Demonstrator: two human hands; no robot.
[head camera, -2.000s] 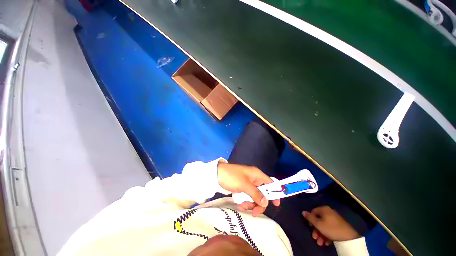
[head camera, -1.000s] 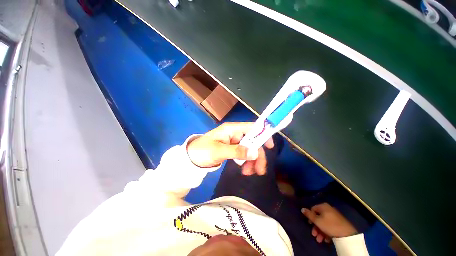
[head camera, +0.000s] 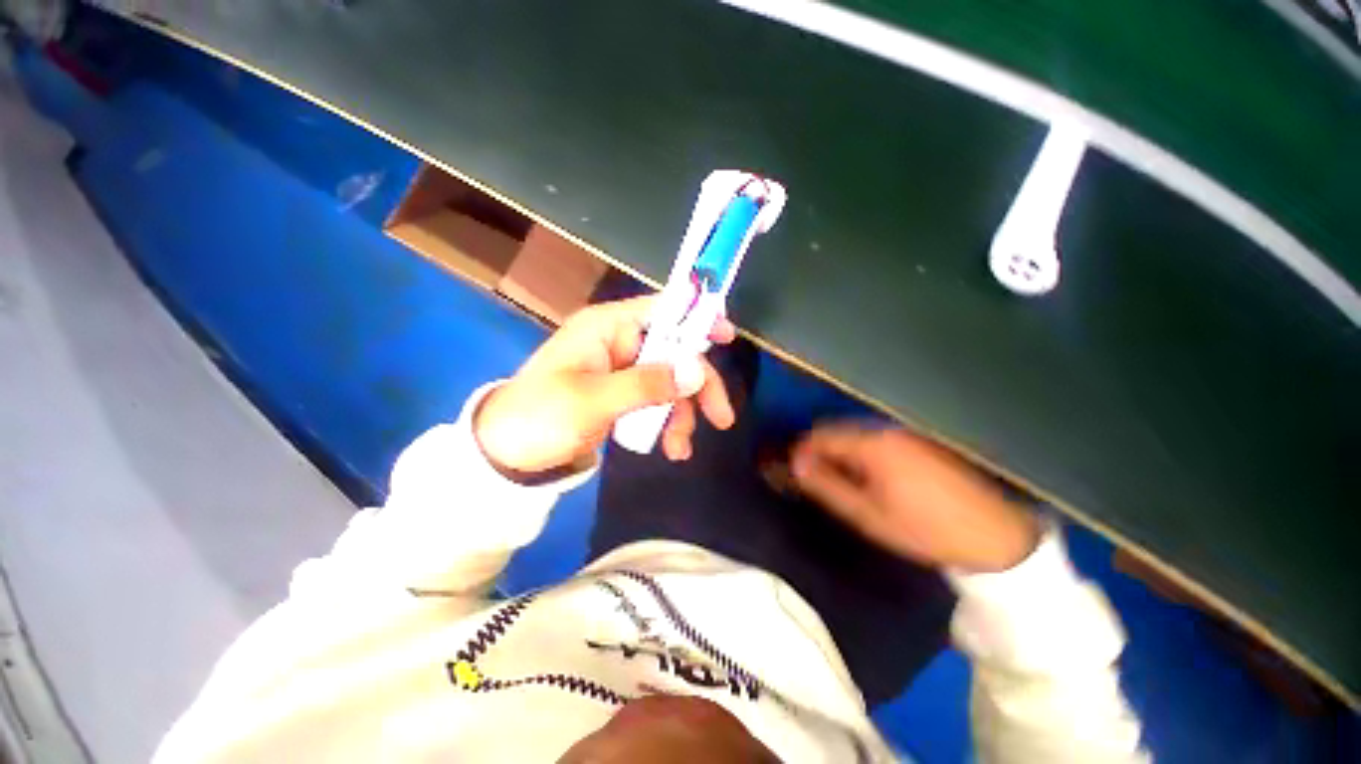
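Observation:
My left hand (head camera: 605, 385) holds the lower stem of a white plastic half shell (head camera: 675, 332) upright, its open inside facing me. A blue battery cell (head camera: 729, 243) lies in its upper part, with thin reddish wires below it. The shell's upper end appears over the bench edge. My right hand (head camera: 911, 493) is blurred, over my lap to the right of the shell and apart from it. Its fingers are loosely bent and nothing shows in it; its inner side is partly hidden.
A spare white arm (head camera: 1040, 217) with a round holed end lies on the dark green bench (head camera: 881, 261), its stem touching the white line. A brown open carton (head camera: 467, 236) sits below the bench edge, above the blue floor (head camera: 254, 284). My dark-clothed legs are under the bench edge.
My left hand has lifted the shell from my lap, then turned it more upright and moved left. My right hand has risen off my lap towards the shell. The view has shifted.

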